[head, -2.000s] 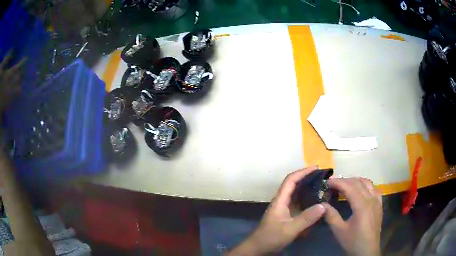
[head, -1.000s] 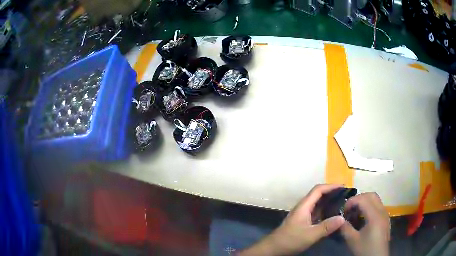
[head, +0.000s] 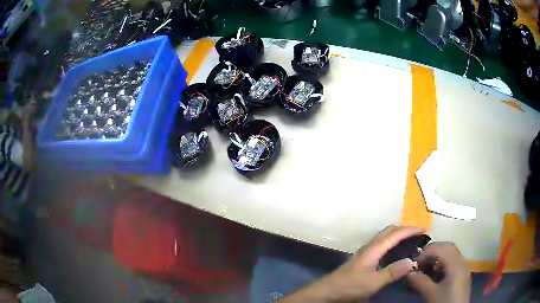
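A black camera housing (head: 404, 250) is held at the table's front edge, lower right. My left hand (head: 370, 269) grips its left side, with the thumb near its open side. My right hand (head: 447, 272) is at its right side, with fingers at the opening. A small pale and reddish bit shows between the fingertips. The inside of the housing is mostly hidden by my fingers.
Several black housings with silvery boards and wires (head: 253, 148) stand at the table's left. A blue crate (head: 169, 112) of shiny small parts is beside them. A white paper piece (head: 441, 204) lies by orange tape (head: 423, 118). A red tool (head: 500, 266) is at the right edge.
The view has turned left, so the table things sit further right and the crate shows whole. Both hands stay on the housing; my right fingers have shifted over its opening.
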